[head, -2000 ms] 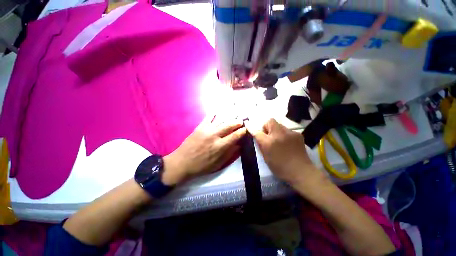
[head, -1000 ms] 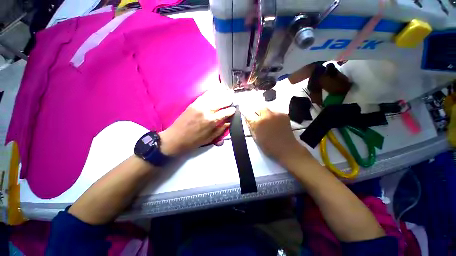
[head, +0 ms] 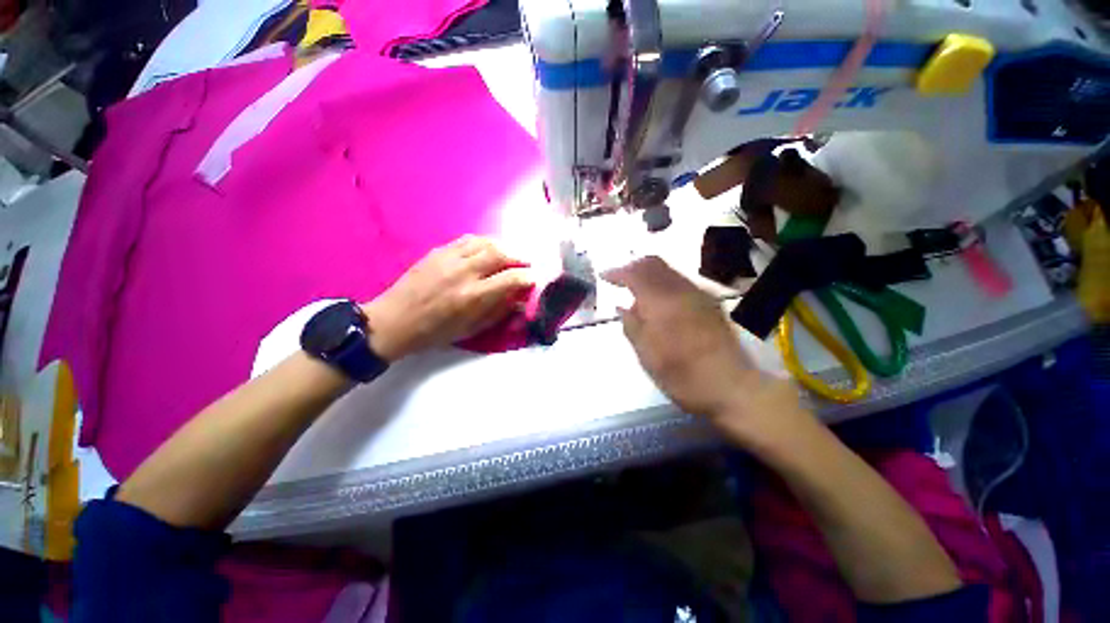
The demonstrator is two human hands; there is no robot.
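The magenta garment panel lies spread on the machine table, left of the needle, with a pale band near its top. My left hand, with a dark watch on the wrist, lies on the panel's right edge, fingers pressing the cloth. The black strip lies bunched and folded at that edge, just right of my left fingers. My right hand is right of the strip, fingers partly bent, with no cloth seen in it. The presser foot and needle are above both hands under a bright glare.
The white sewing machine head fills the upper right. Black strip scraps, a yellow loop and a green loop lie right of my right hand. A measuring tape edge runs along the table front.
The black strip, straight and hanging towards the table front before, is now folded up by the panel edge. My left hand moved left with the panel edge; my right hand came away from the strip.
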